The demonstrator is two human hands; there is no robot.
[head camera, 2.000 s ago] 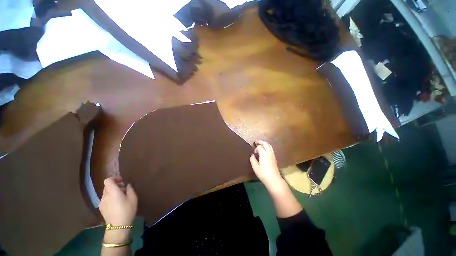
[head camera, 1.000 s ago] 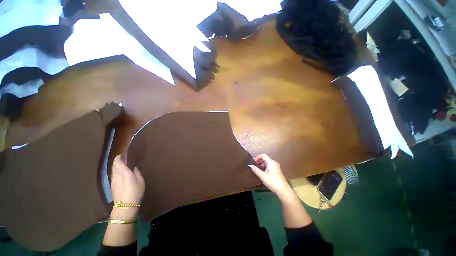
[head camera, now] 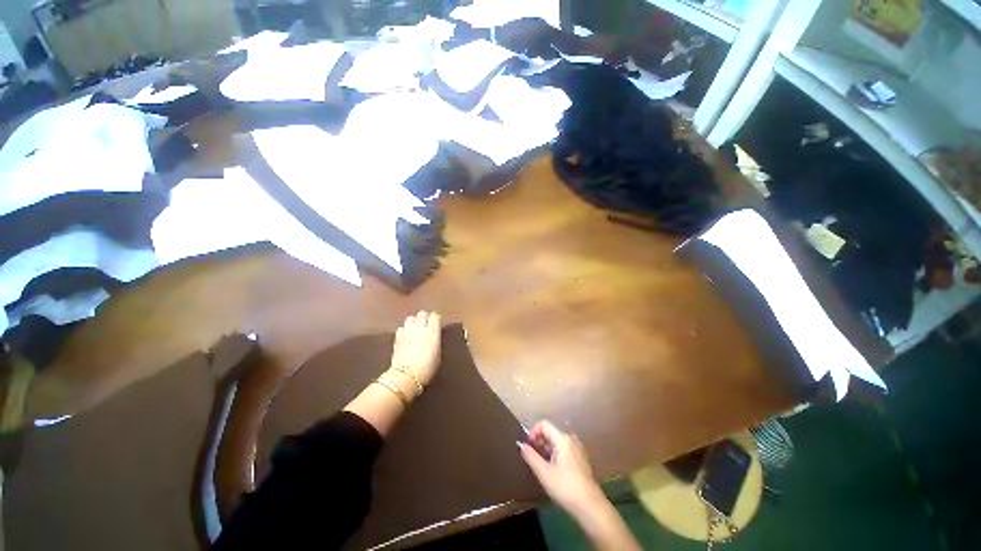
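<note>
The right stack of brown cut pieces [head camera: 446, 431] lies at the table's near edge, with a domed top left and thin white lines along parts of its edge. My left hand [head camera: 417, 350] lies at the stack's top edge near its upper right corner; whether its fingers grip cloth is unclear. My left sleeve covers part of the stack. My right hand [head camera: 551, 457] pinches the right edge of the brown cloth. The left stack of brown pieces [head camera: 113, 463] lies at the lower left, with a bunched upper corner and a white strip beside it.
Dark bundles topped with white paper [head camera: 312, 205] cover the far left. A black cloth heap [head camera: 635, 145] lies at the far side. White forked-end paper [head camera: 780, 301] lies at the table's right end. A round stool [head camera: 662, 500] holds a phone [head camera: 726, 477].
My left hand has moved from the stack's left side to its top edge. My right hand stays at the right edge. The view has tilted up, showing more of the far table.
</note>
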